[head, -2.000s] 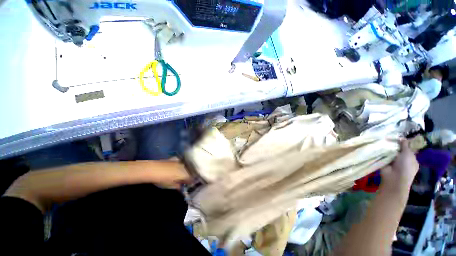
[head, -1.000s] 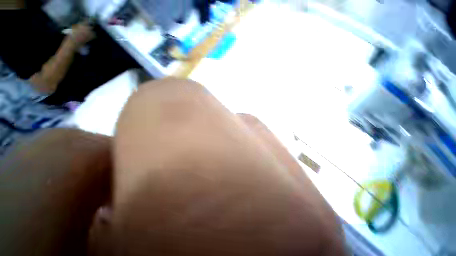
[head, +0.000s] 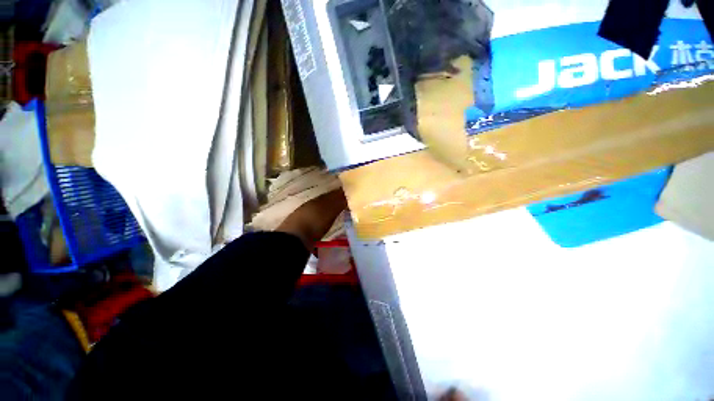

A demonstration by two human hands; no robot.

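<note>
My left hand (head: 317,219) reaches in at the table's left edge, its fingers hidden behind the edge and among beige cloth pieces (head: 293,196). Whether it grips them cannot be seen. A large white cloth (head: 160,102) hangs beside the beige layers, left of the table. A small blurred skin-coloured patch at the bottom edge may be my right hand (head: 450,395); it is cut off and its fingers cannot be made out.
The white table (head: 501,313) bears a blue "Jack" sticker (head: 579,66), brown tape (head: 532,168) and a dark recessed tray (head: 364,66). A blue basket (head: 90,211) stands at the left. A red edge (head: 333,278) shows under my forearm.
The view has swung to the table's left end; the machine and scissors are out of view. My left hand has moved from the earlier garment cloth to the beige pieces beside the table.
</note>
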